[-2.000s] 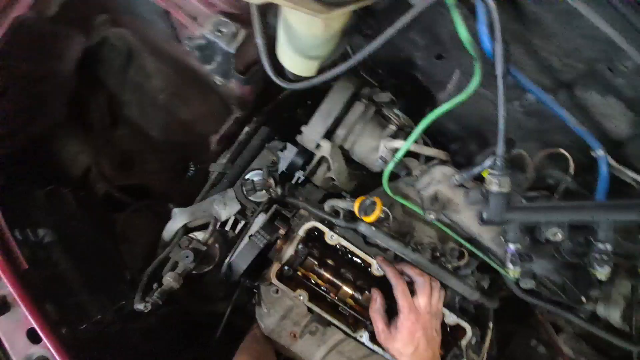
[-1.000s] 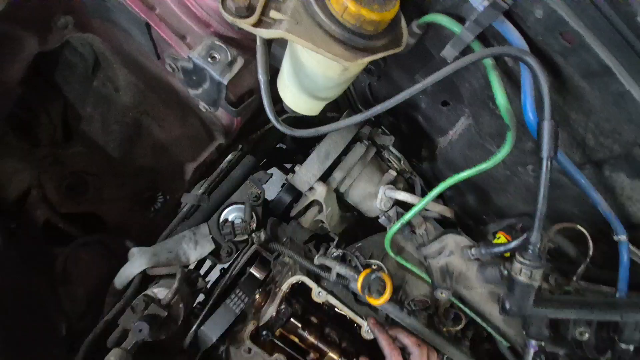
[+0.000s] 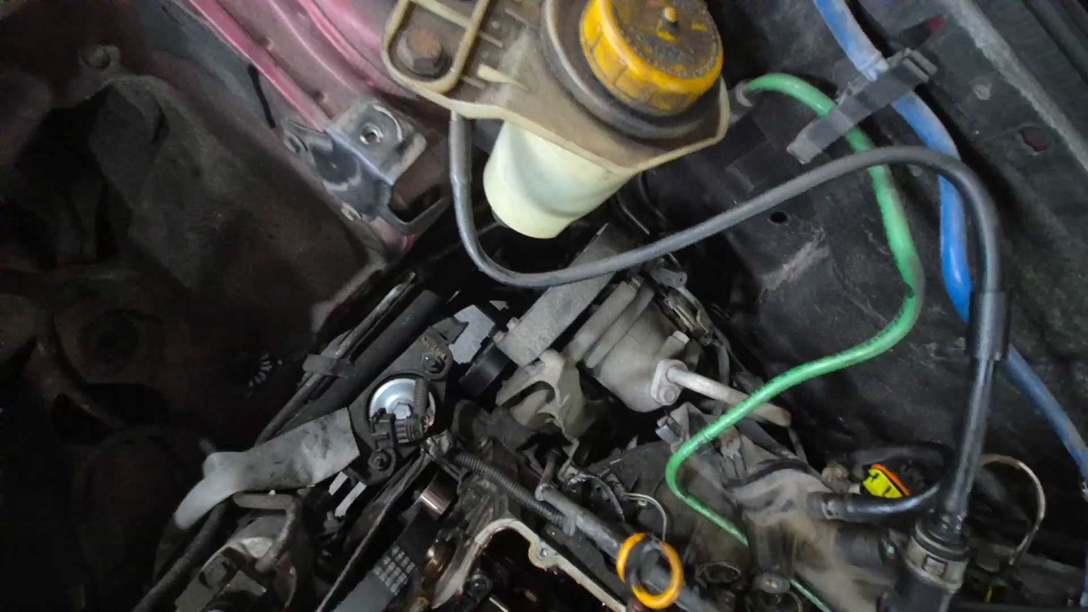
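Observation:
Neither my left hand nor my right hand shows in the head view at this moment. At the bottom edge lies part of an open engine top, its metal rim (image 3: 537,548) cut off by the frame. Beside it is the orange ring handle of a dipstick (image 3: 649,571). A toothed timing belt (image 3: 393,571) bearing writing runs down to the left of the rim. Above the engine hangs a whitish plastic fluid reservoir (image 3: 548,183) with a yellow screw cap (image 3: 653,55).
A black rubber hose (image 3: 731,217) loops under the reservoir. A green hose (image 3: 897,221) and a blue hose (image 3: 952,246) run down the right side. A metal bracket (image 3: 370,140) sits on the pink body panel (image 3: 289,59). Dark liner (image 3: 195,204) covers the left.
The right hand, earlier at the open engine top and then at the bottom edge, is out of view. A bit of the other hand showed two seconds ago. The view has moved up toward the reservoir.

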